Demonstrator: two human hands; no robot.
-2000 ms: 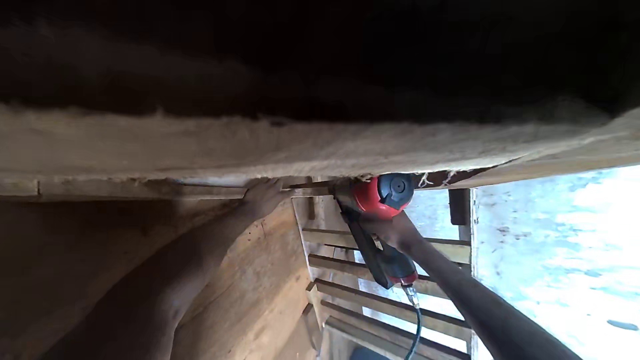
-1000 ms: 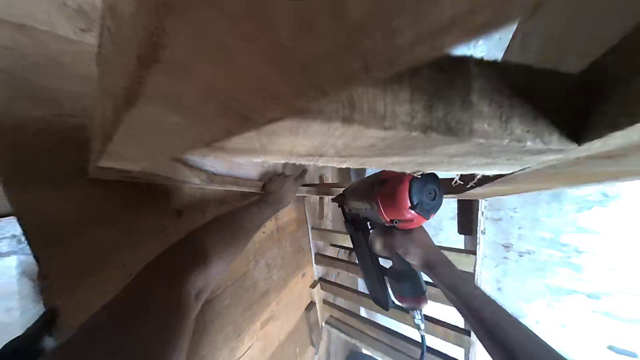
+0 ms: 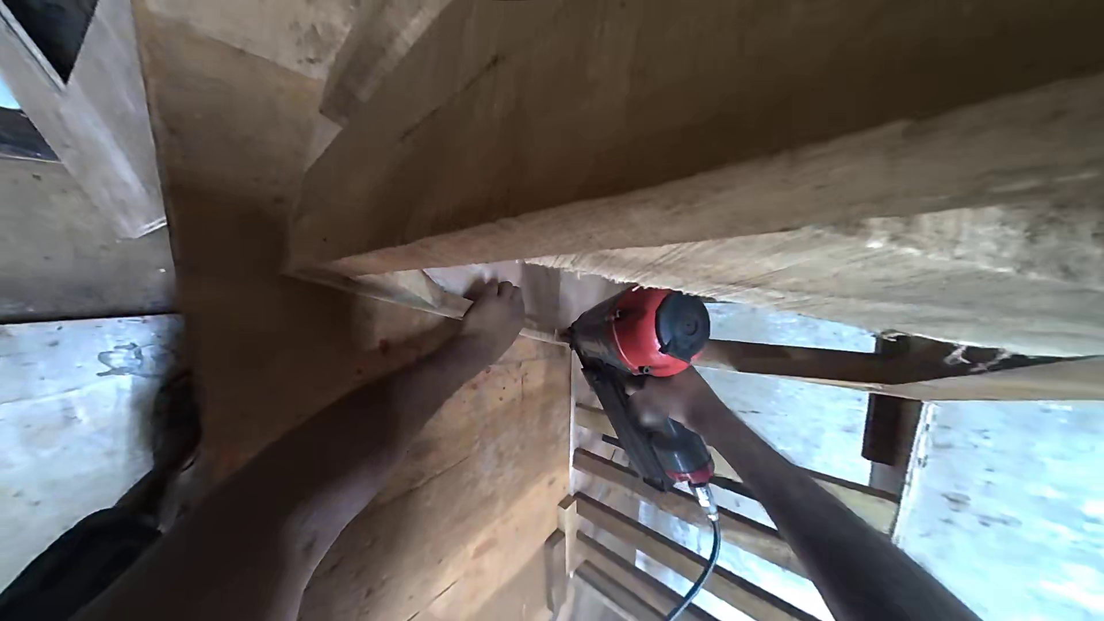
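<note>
My right hand (image 3: 668, 398) grips the handle of a red and black pneumatic nail gun (image 3: 642, 332), whose nose rests at or close to a thin wooden strip (image 3: 414, 297) along the top of a plywood panel (image 3: 483, 448). Just left of the nose, my left hand (image 3: 496, 315) is closed over that same strip, its fingers over the far edge. An air hose (image 3: 711, 552) runs down from the base of the gun's handle. Whether the nose touches the wood cannot be told.
A thick rough wooden beam (image 3: 604, 207) crosses above both hands. Several wooden slats (image 3: 673, 535) lie below and to the right, beside a dark short block (image 3: 888, 427). A pale, stained surface (image 3: 1009, 492) is at the right. Dark fabric (image 3: 95, 552) shows at the lower left.
The view has shifted, showing more of the beam's side and the boards at the left. My right hand still holds the nail gun and my left hand remains on the strip.
</note>
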